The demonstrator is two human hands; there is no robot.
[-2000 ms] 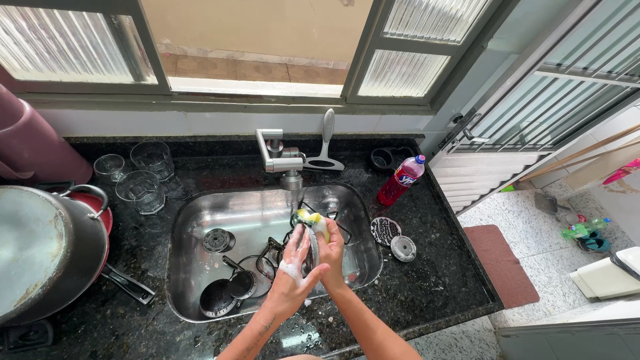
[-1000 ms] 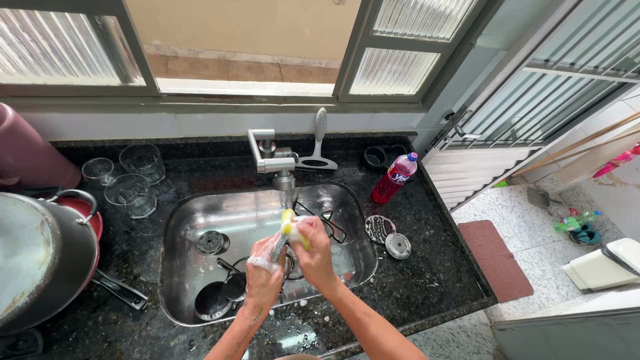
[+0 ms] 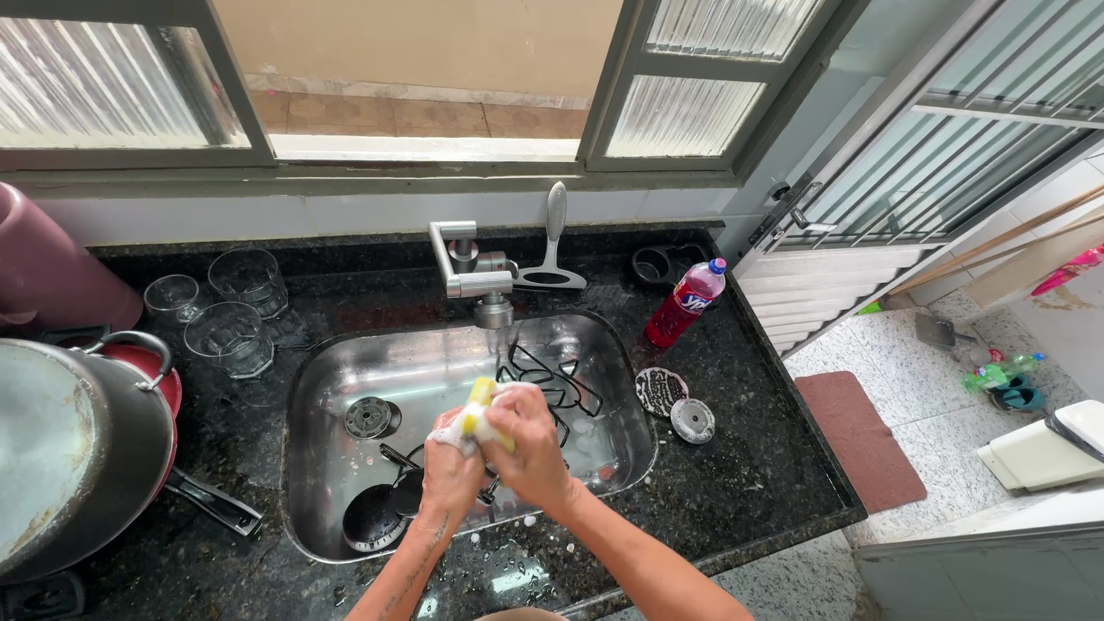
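Observation:
Both hands meet over the stainless steel sink (image 3: 345, 379), covered in suds. My right hand (image 3: 528, 435) grips a yellow sponge (image 3: 479, 405) and presses it toward my left hand (image 3: 455, 461). The left fingers are curled around something that foam and the right hand hide. Beneath and behind the hands lie black wire pan supports (image 3: 561, 379) in the basin. A round black burner cap (image 3: 373, 517) rests at the basin's lower left, near the left wrist. The metal faucet (image 3: 483, 285) stands above the sink's back edge.
Glass cups (image 3: 231, 338) and a large pot (image 3: 86, 448) over a red pan stand left. Right of the sink are a bottle of red detergent (image 3: 686, 302), a foamy burner disc (image 3: 661, 392) and a burner ring (image 3: 693, 420). A grey-handled squeegee (image 3: 554, 241) leans behind the faucet.
The hands, spread with fingers extended two seconds ago, have closed together around the sponge and foam. The left fingers are now curled.

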